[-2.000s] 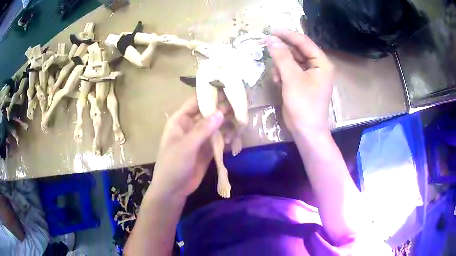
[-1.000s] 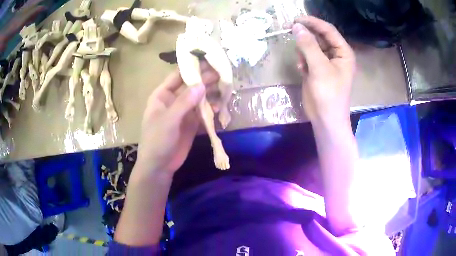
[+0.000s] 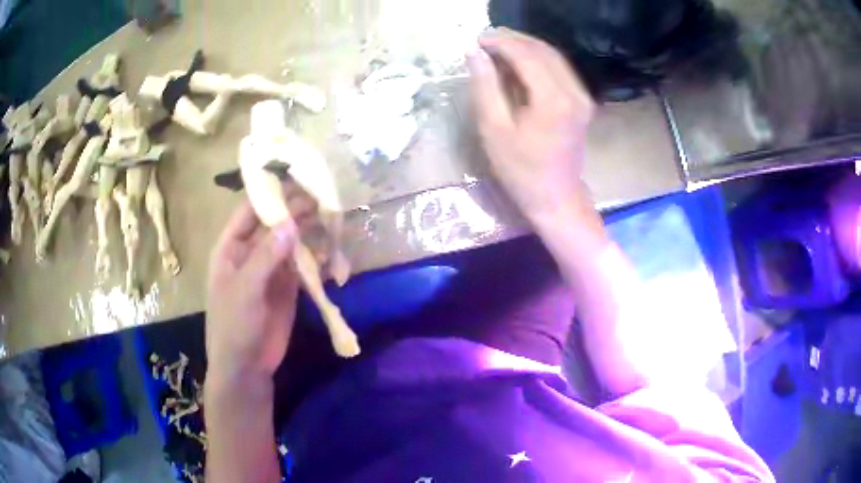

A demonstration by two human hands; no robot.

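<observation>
My left hand [image 3: 250,292] grips cream figure legs [image 3: 274,189] by the thigh, upright near the table's front edge, one foot hanging below. A black hip band [image 3: 277,170] lies across them, with a dark flap at their left side. My right hand [image 3: 536,132] is raised beside the crumpled white glue wad [image 3: 382,113], thumb and fingertips pinched together. The thin pale glue applicator [image 3: 455,79] shows only faintly in the glare between the fingertips and the wad.
Several cream legs with black pieces [image 3: 127,141] lie on the tan table [image 3: 212,245] at the left. A large dark heap [image 3: 614,38] is at the back right. Below are a blue stool [image 3: 90,401], a crate of parts [image 3: 179,401] and a blue bin [image 3: 675,274].
The view has shifted, so the table things sit further left. My left hand holds the legs slightly away from the wad. My right hand, first at the wad, has drawn back from it.
</observation>
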